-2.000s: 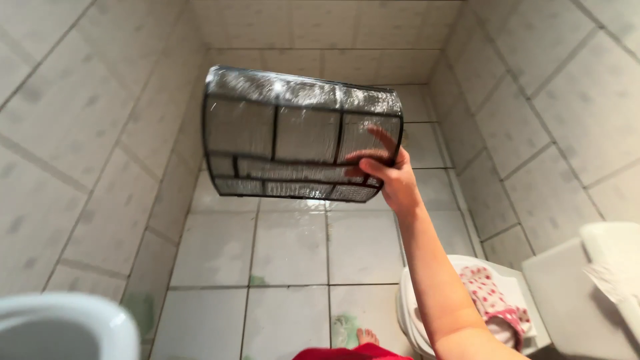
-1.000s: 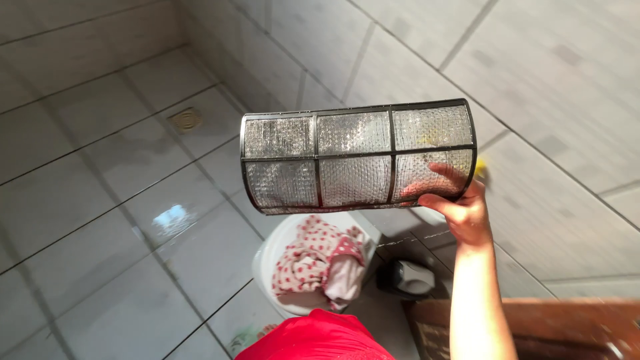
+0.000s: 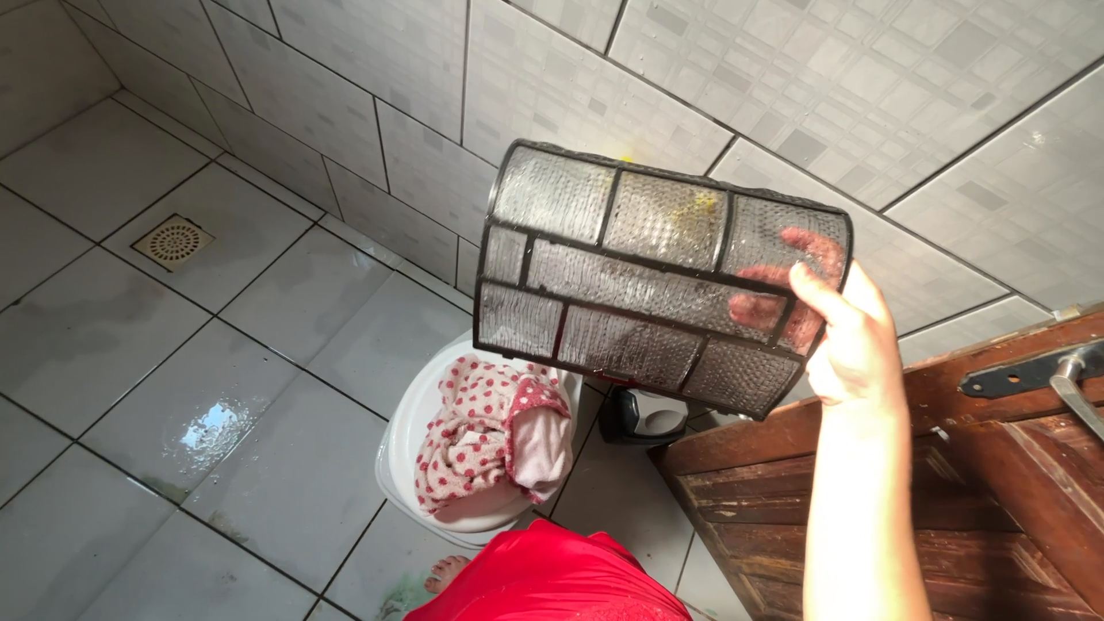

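Note:
My right hand (image 3: 841,319) grips the right end of a curved mesh air-conditioner filter (image 3: 634,267) with a dark plastic frame. The thumb lies on the near face, and the fingers show through the mesh from behind. Wet-looking mesh glistens between the frame bars. The filter is held up, tilted down to the right, in front of the tiled wall. Something yellow shows through its upper mesh. My left hand is out of view.
Below the filter, a white toilet lid (image 3: 483,509) bears a red-dotted cloth (image 3: 470,431). A black and white container (image 3: 647,414) stands beside it. A wooden door (image 3: 862,517) with a metal handle (image 3: 1074,388) is at right. A drain (image 3: 172,243) lies in the wet tiled floor (image 3: 285,466).
The view has swung far round to the door side. The filter stays in my right hand; since one second ago it has tilted, its right end now lower and another pattern of bars facing me.

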